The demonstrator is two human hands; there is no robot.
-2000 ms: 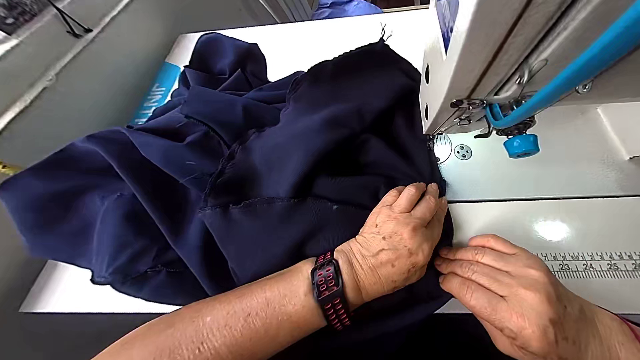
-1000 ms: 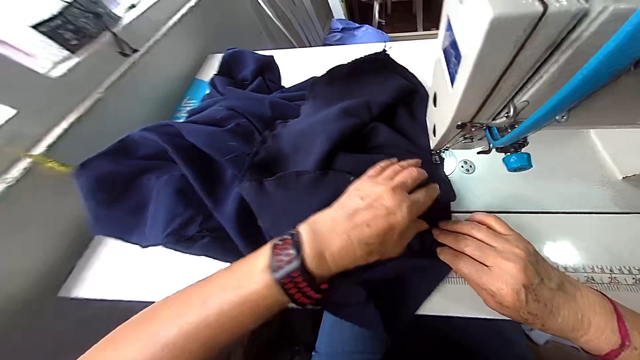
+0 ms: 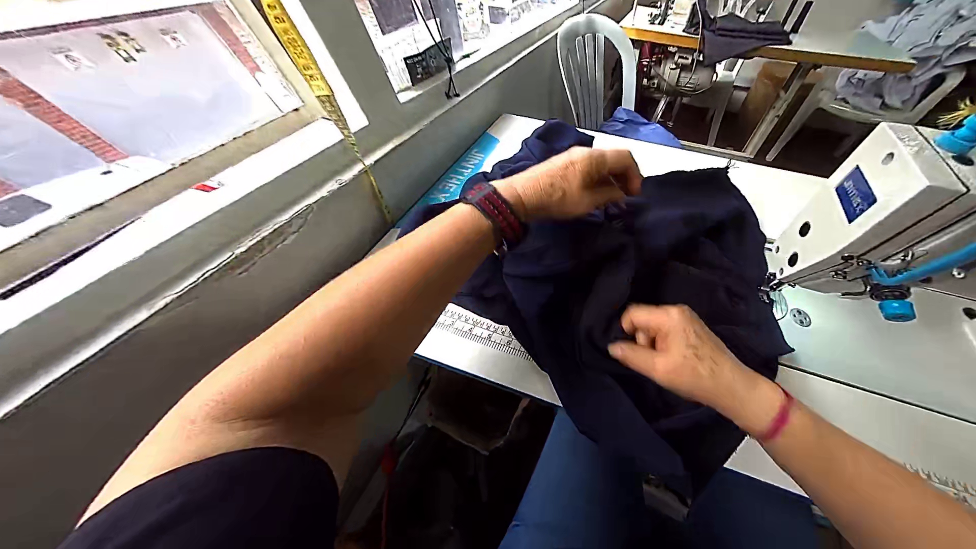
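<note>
A dark navy fabric piece [image 3: 686, 252] lies bunched on the white sewing table, and part of it hangs over the front edge. Its right edge reaches the needle area of the industrial sewing machine [image 3: 877, 206]. Over the back left of the cloth is my left hand [image 3: 583, 183], fingers curled downward; whether they pinch fabric is hidden. My right hand [image 3: 675, 351] is at the middle of the cloth with thumb and forefinger bent, and whether cloth is between them cannot be told. A dark watch band circles my left wrist.
A wall with windows runs along the left, where a yellow tape measure [image 3: 305, 57] hangs. Behind the table stand a white plastic chair [image 3: 598, 65] and another sewing table [image 3: 762, 46]. Blue cloth [image 3: 640, 126] lies at the back edge. A printed ruler [image 3: 480, 332] marks the front.
Both hands have left the cloth's edge near the needle. My left hand has moved to the back left, my right hand leftward over the cloth. The view has swung left and widened.
</note>
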